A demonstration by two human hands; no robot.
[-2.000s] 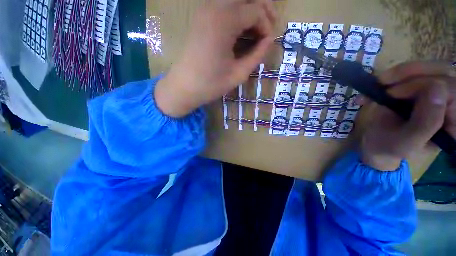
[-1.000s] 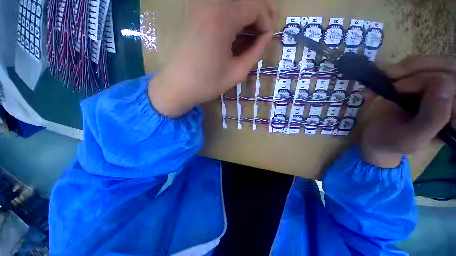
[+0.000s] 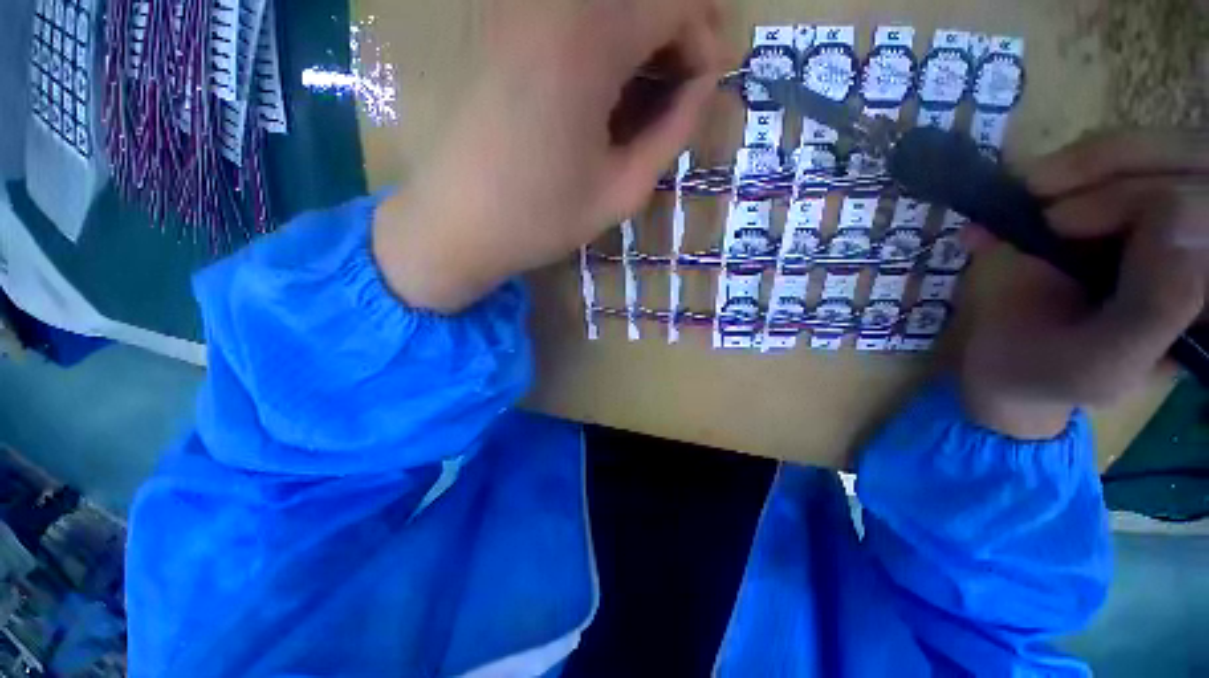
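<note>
A PCB panel (image 3: pixel 830 213) of dark-ringed round boards lies on the tan board (image 3: pixel 690 392). Red-dark lead wires (image 3: pixel 663 315) cross its lower rows to narrow white strips (image 3: pixel 631 281) at its left. My right hand (image 3: pixel 1081 285) holds a black soldering iron (image 3: pixel 975 196), its tip at the upper-left round board (image 3: pixel 772 73). My left hand (image 3: pixel 564 113) is above the board to the left, thumb and forefinger pinched on a very thin strand (image 3: pixel 731 77) that reaches the same round board. I cannot tell whether it is solder or lead wire. The other left fingers are hidden.
Wired panels with a fringe of red-dark wires (image 3: pixel 179 126) hang at the upper left. An unwired black-and-white grid panel (image 3: pixel 62 80) lies beside them on white wrap. Brown specks (image 3: pixel 1147 60) mark the board's upper right. A black cord (image 3: pixel 1160 477) lies at the right edge.
The whole view has shifted slightly, with the panel and the left-hand stacks a little higher and the stacks further left. Both hands keep nearly the same pose at the upper-left round board.
</note>
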